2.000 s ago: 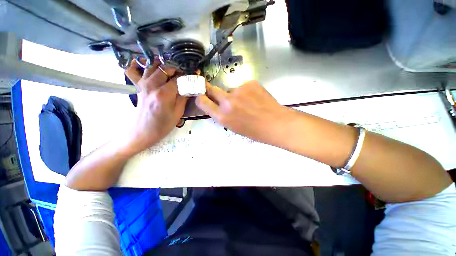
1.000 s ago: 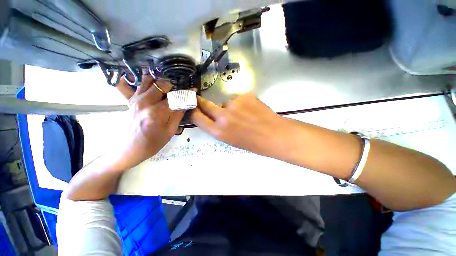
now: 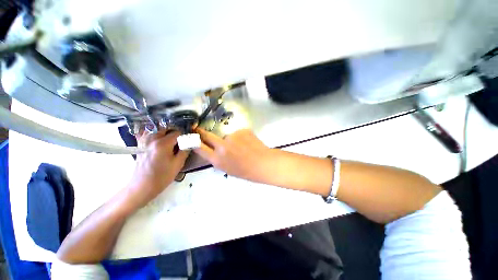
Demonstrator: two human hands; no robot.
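A dark piece (image 3: 126, 134) shows beyond my left fingers, under the sewing machine head (image 3: 229, 38). My left hand (image 3: 158, 167) lies beside the white ridged knob (image 3: 189, 141), its fingers partly hidden by the thread guides and the black tension discs (image 3: 183, 119). My right hand (image 3: 235, 156) is right of the knob, its fingertips close to the left hand's at the needle area. Both hands press on the work there. The needle, presser foot and most of the piece are hidden by the hands and knob.
A stack of dark rounded panels (image 3: 49, 206) lies at the left of the white table (image 3: 218, 210). A black pad (image 3: 306, 83) sits on the steel bed. A slim dark tool (image 3: 438, 130) and a cable are at the right. Blue bins (image 3: 131, 269) are below the table's left edge.
The camera view has tilted and shifted, showing more of the machine head and the table's right side. Both hands stay together at the needle area.
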